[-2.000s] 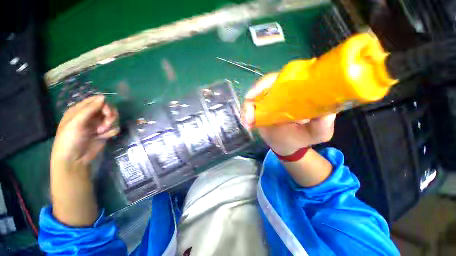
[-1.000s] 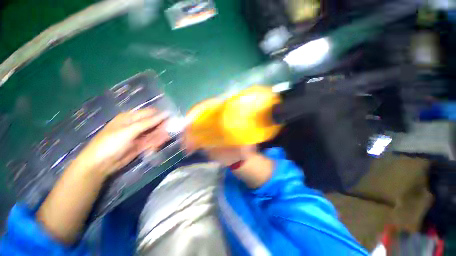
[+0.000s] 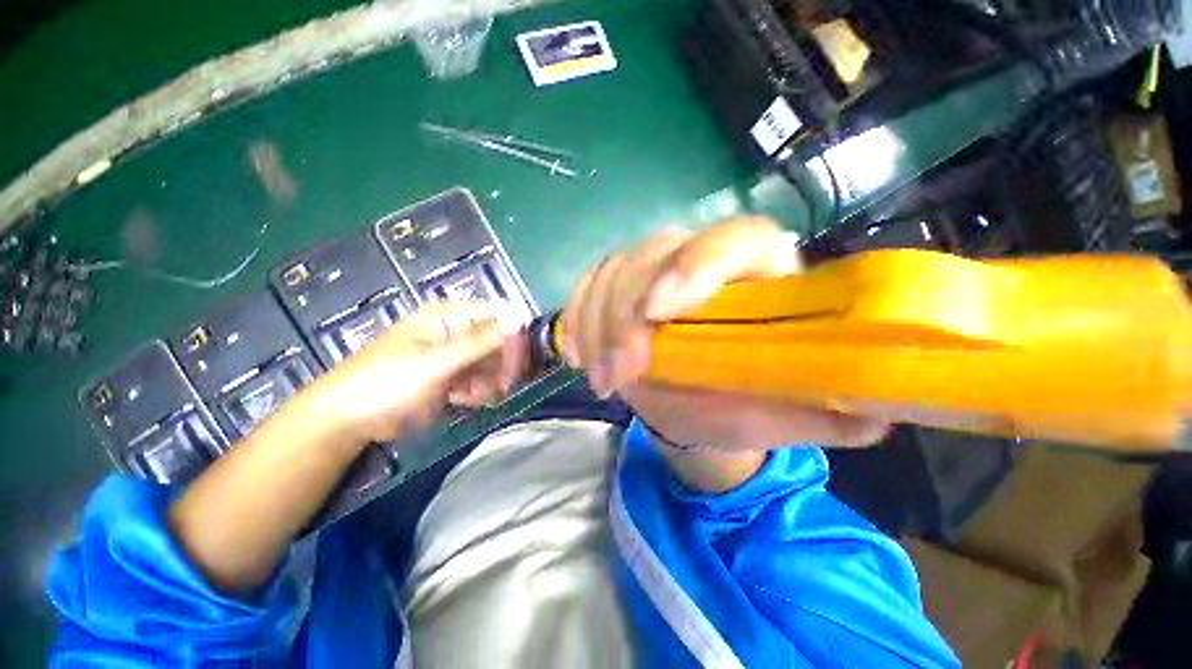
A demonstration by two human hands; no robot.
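Several open-backed handsets (image 3: 303,285) lie side by side in a slanting row on the green mat (image 3: 353,144). My right hand (image 3: 699,327) is closed round the yellow-orange electric screwdriver (image 3: 915,342), held almost level. Its dark tip points left, to the lower end of the rightmost handset (image 3: 438,242). My left hand (image 3: 431,366) lies over the lower parts of the right-hand handsets, its fingertips close to the driver tip. Whether the fingers hold a screw, or the tip touches the handset, cannot be told.
Tweezers (image 3: 503,146) lie behind the handsets. A labelled card (image 3: 566,52) and a clear plastic cup (image 3: 452,46) are at the back. A small parts cluster (image 3: 42,298) and a thin wire (image 3: 216,280) are at left. A dark box (image 3: 771,65) stands at back right.
The view has shifted and steadied. My left hand has moved from left of the handsets onto the right-hand ones. The screwdriver has come down beside it, its rear end now pointing right.
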